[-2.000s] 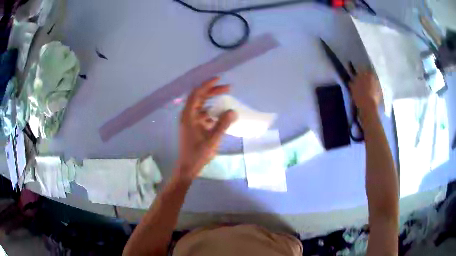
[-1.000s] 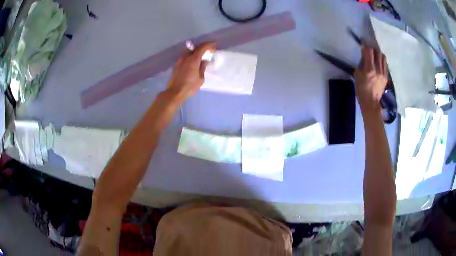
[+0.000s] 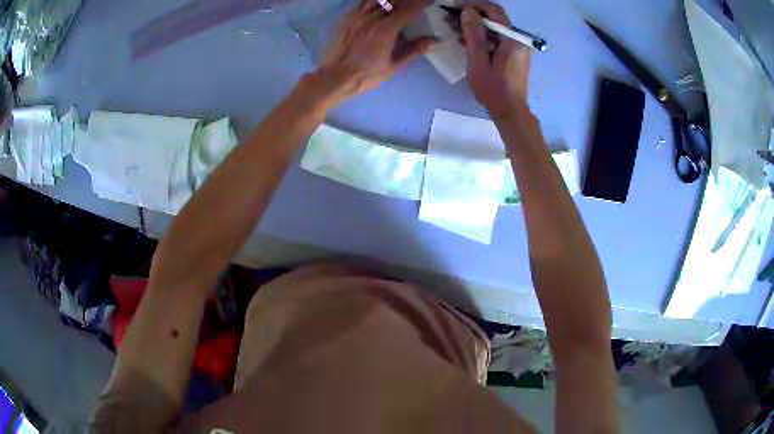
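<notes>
My left hand (image 3: 373, 47) lies flat with its thumb apart, over the left part of a small white paper piece (image 3: 448, 59). A tiny pinkish-white thing shows at its fingers, too small to name; the fingertips are near the top edge. My right hand (image 3: 501, 63) holds a marker pen (image 3: 513, 34) with a white barrel, its black tip at the paper. Below, a curved pale strip with green print (image 3: 365, 161) lies on the table, crossed by a white rectangular sheet (image 3: 461, 174). My right forearm covers part of the strip.
Black shears (image 3: 658, 89) and a black mobile phone (image 3: 614, 140) lie to the right. Pale fabric pieces (image 3: 140, 153) lie at the left front and more (image 3: 730, 229) at the right. A mauve strip (image 3: 191, 30) lies at the upper left.
My right hand has left the shears and now holds the pen. My left hand has moved towards the top centre and lies flatter over the paper. The view has shifted, so the table things sit higher.
</notes>
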